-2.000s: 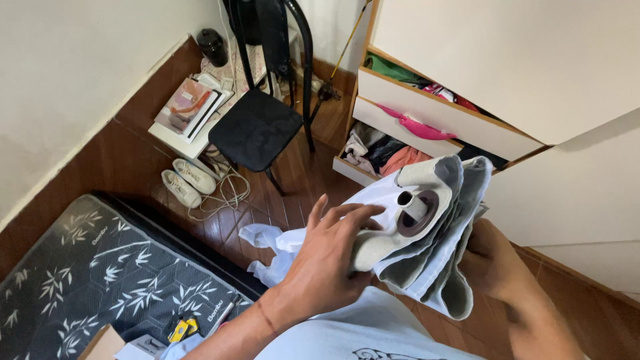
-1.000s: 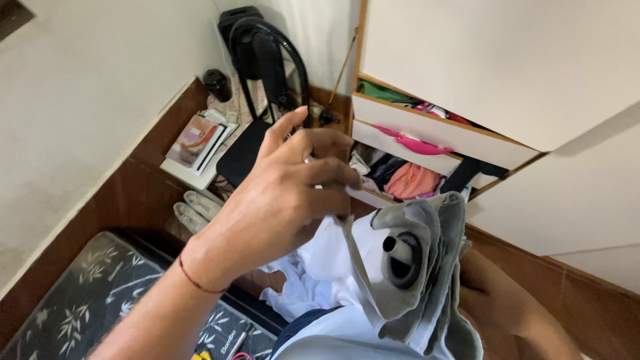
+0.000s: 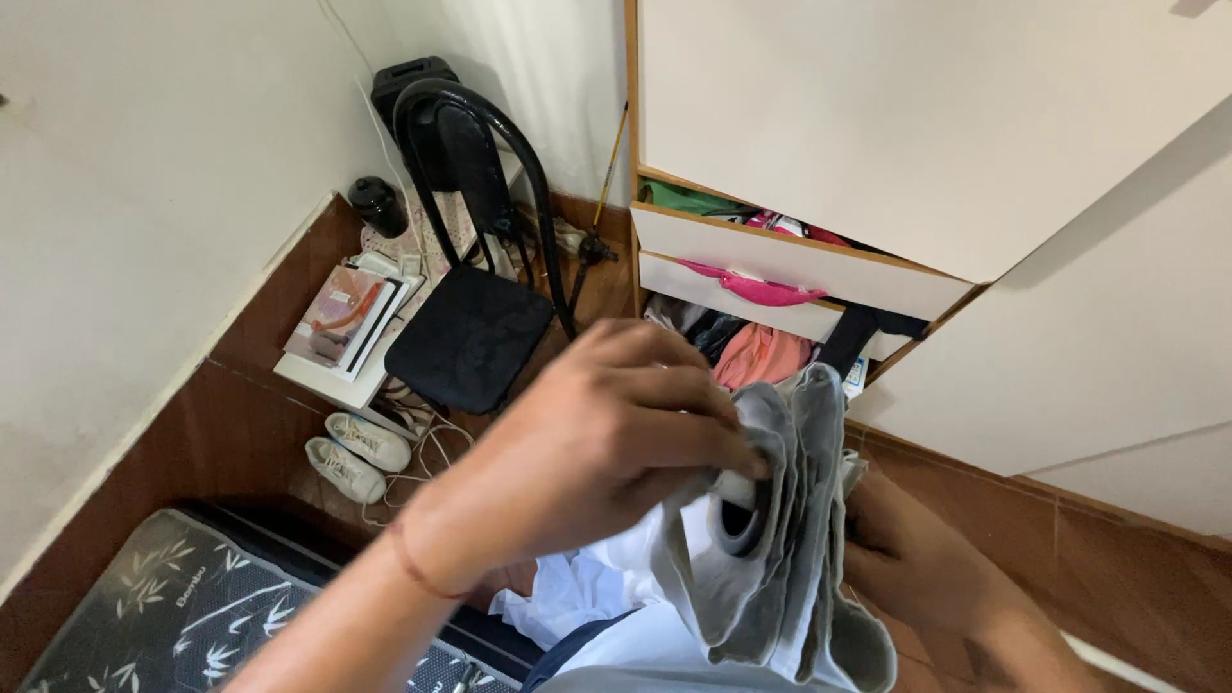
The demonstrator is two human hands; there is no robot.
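Note:
Pleated grey fabric (image 3: 804, 539), probably a curtain heading, is bunched in front of me, with a dark ring (image 3: 741, 525) in its near layer and white cloth (image 3: 568, 592) hanging below. My left hand (image 3: 645, 423) reaches over the top from the left, its fingertips closed at a short pale tube end (image 3: 736, 486) by the ring. On the right, my right hand (image 3: 895, 539) grips the bunched folds from behind; its fingers are partly hidden by the fabric.
A black chair (image 3: 472, 337) stands beside a low white table (image 3: 346, 385) with books. White shoes (image 3: 361, 457) and a cable lie on the floor. Ahead is a white wardrobe with open drawers (image 3: 780, 241) of clothes. A dark patterned mattress (image 3: 173, 597) is at lower left.
My left hand was lifted off the fabric with fingers spread one second ago; now it is down at the ring. My right hand still holds the folds.

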